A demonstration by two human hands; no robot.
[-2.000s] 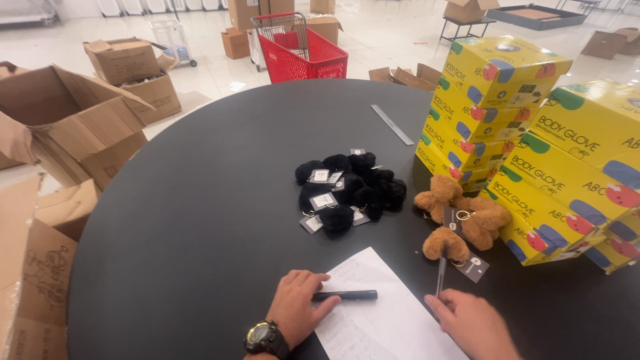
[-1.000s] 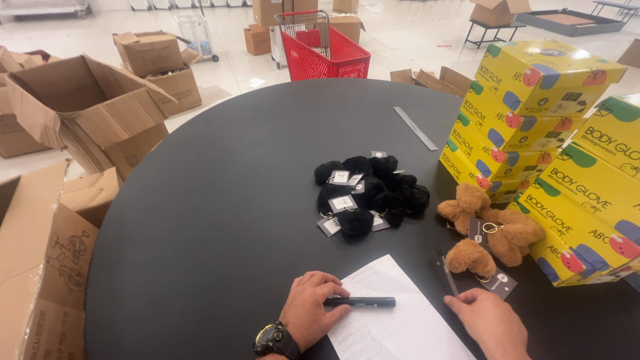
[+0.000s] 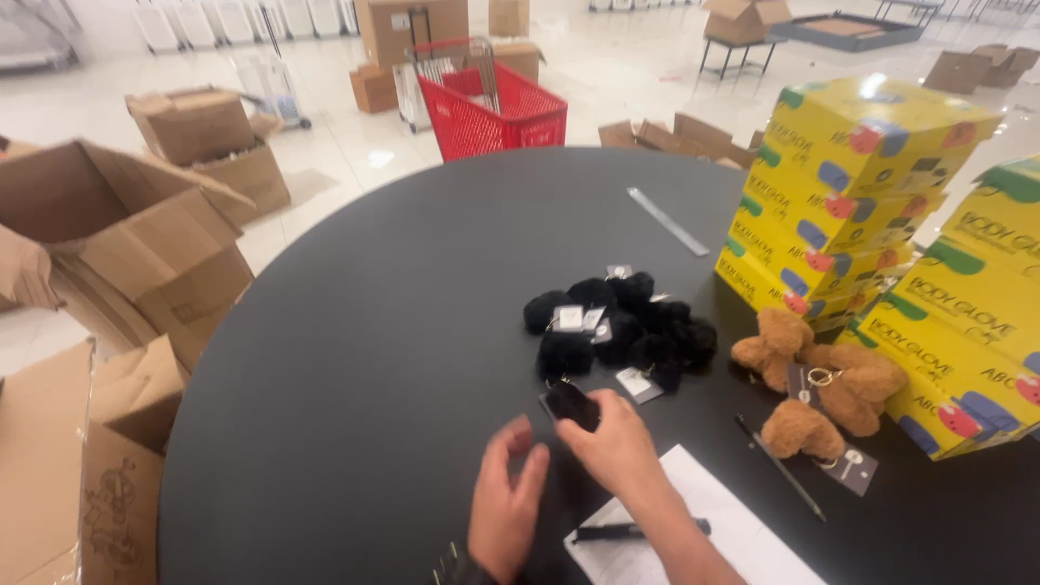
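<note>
My right hand (image 3: 609,443) grips a black fluffy keychain (image 3: 574,405) at the near edge of a heap of black fluffy keychains (image 3: 617,329) with paper tags. Just left of it my left hand (image 3: 510,496), slightly blurred, is empty with fingers apart. Under my right forearm lies a sheet of white paper (image 3: 731,528) with a black marker (image 3: 601,532) on it. A slim pen (image 3: 784,471) rests on the black table, right of the paper. Beside it are several brown plush keychains (image 3: 849,390) with metal rings and dark tags.
Stacked yellow shoe-type boxes (image 3: 821,203) stand at the right of the round black table (image 3: 366,341). A metal ruler (image 3: 668,222) lies near the far edge. Beyond are a red shopping cart (image 3: 504,114) and open cardboard boxes (image 3: 146,244) on the floor.
My left hand has left the marker, which stays on the paper. My right hand has let go of the pen, moved left and taken hold of a black keychain.
</note>
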